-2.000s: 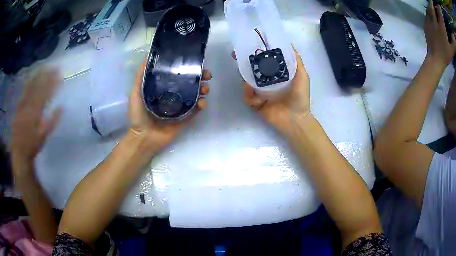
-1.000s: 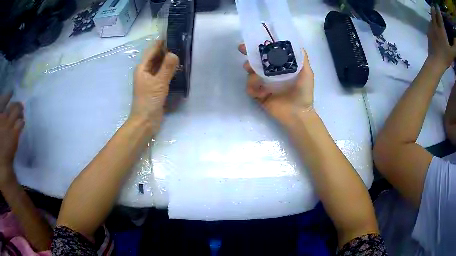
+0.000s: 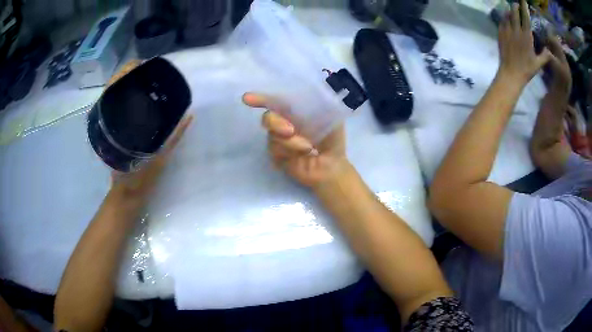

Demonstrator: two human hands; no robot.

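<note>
My left hand (image 3: 137,180) holds a black housing (image 3: 139,110) with a glossy rim, its dark, rounded end facing me. My right hand (image 3: 310,154) holds the frosted translucent cover (image 3: 285,61) by its lower end. The cover is tilted, its upper end leaning left, and slightly blurred. The small black square cooling fan (image 3: 346,89) with a short red wire shows at the cover's right side; whether it is attached cannot be told. The two parts are apart.
A black ribbed housing (image 3: 383,76) lies right of the cover, with small black fittings (image 3: 446,70) beyond it. Black cup-shaped parts (image 3: 156,35) and a product box (image 3: 102,48) stand at the back left. Another worker's arm (image 3: 477,139) is at right.
The black housing has moved left and turned from side-on to end-on. The translucent cover has tilted left and rolled, taking the fan to its right side. The camera view has shifted right.
</note>
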